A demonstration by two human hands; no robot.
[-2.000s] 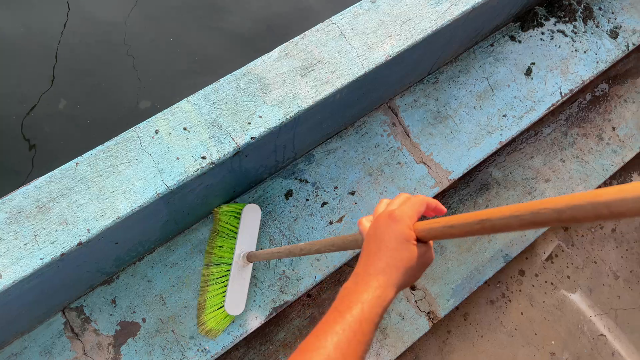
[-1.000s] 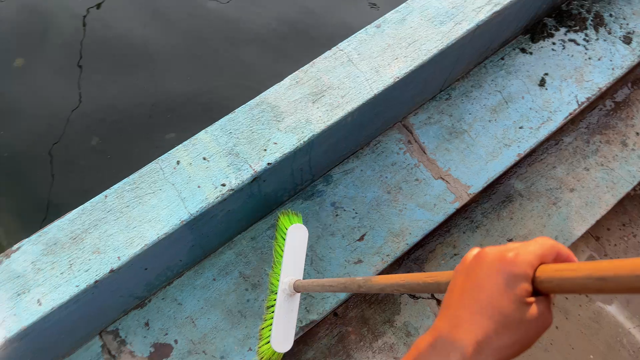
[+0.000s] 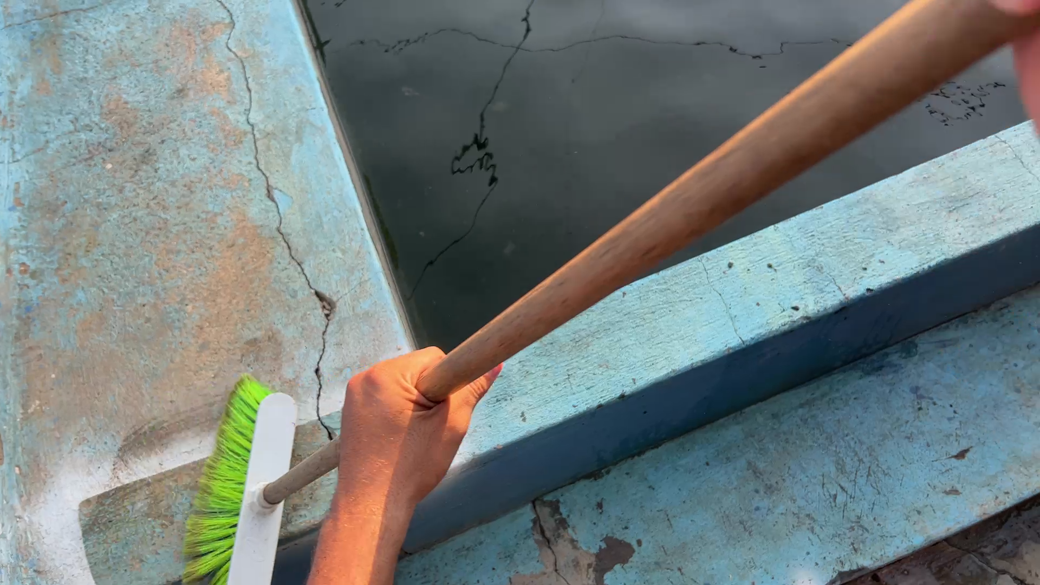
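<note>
A push broom with bright green bristles [image 3: 219,487] and a white head [image 3: 264,487] stands at the lower left, over the corner of worn blue-painted concrete. Its wooden handle [image 3: 691,211] runs diagonally to the upper right. My left hand [image 3: 406,422] is wrapped around the handle's lower part, a short way above the head. At the upper right corner, my right hand [image 3: 1025,57] is on the handle's far end, mostly cut off by the frame.
Dark water [image 3: 585,138] with reflected lines lies inside a blue concrete rim [image 3: 634,357]. A wide, cracked, stained ledge [image 3: 162,244] borders it at the left. Below the rim runs a lower blue step [image 3: 772,455] with chipped paint.
The view has swung left to the pool's corner. The broom head has gone from the lower step to the corner of the ledge. My right hand has come into view.
</note>
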